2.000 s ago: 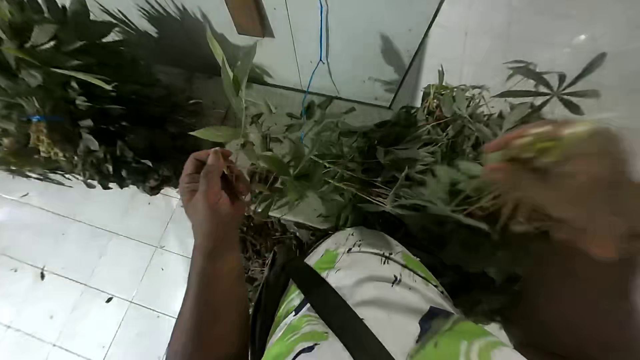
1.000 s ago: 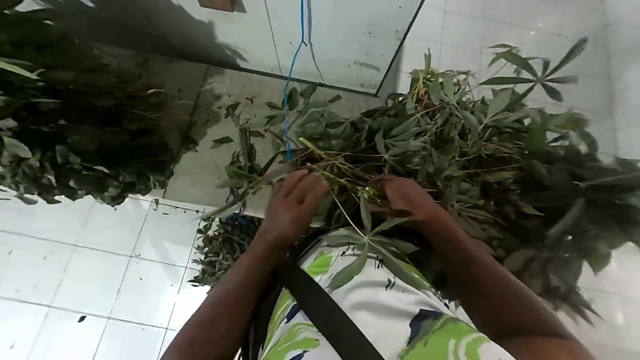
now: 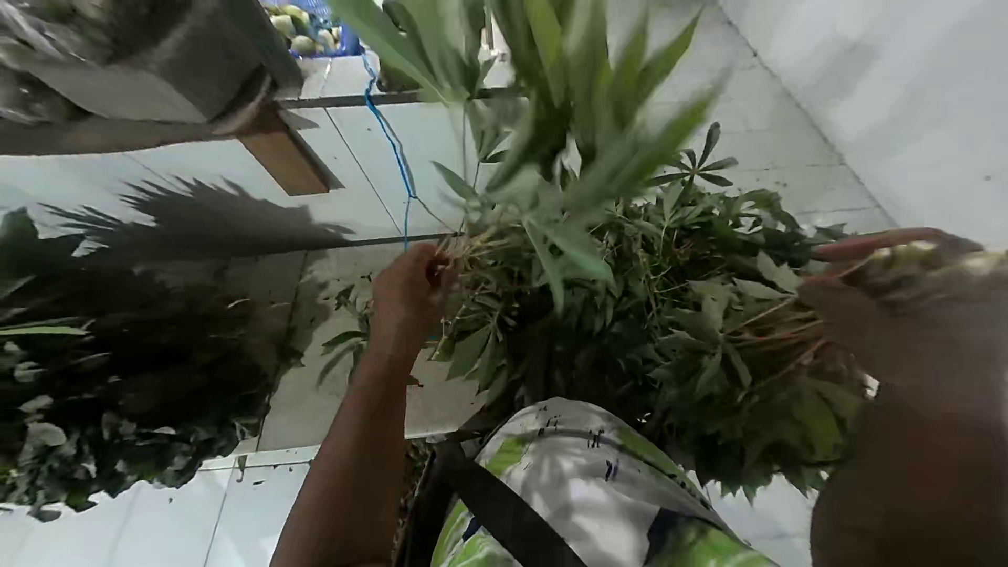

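Observation:
My left hand (image 3: 413, 287) is closed around the thin stems of some green leafy sprigs (image 3: 563, 181), whose leaves fan up and to the right, partly blurred. At the right edge my right hand (image 3: 882, 307) grips a leafy bunch by its reddish stems (image 3: 787, 339); a pale, blurred part of it shows above the hand. Between the hands lies a heap of cut leafy stems (image 3: 630, 276) with palmate leaves, just beyond my lap. A blue string (image 3: 390, 150) hangs down behind my left hand.
A large dark pile of leaves (image 3: 118, 378) lies at the left. Beyond are a wooden block (image 3: 287, 157) under a ledge, a grey container (image 3: 181, 71) and a blue crate (image 3: 350, 41) of roundish pale green produce. A white wall (image 3: 913, 102) rises at the right.
My hands were close together over the heap a second ago and are now far apart. The right hand has moved out to the right. Leafy sprigs now rise from my left hand.

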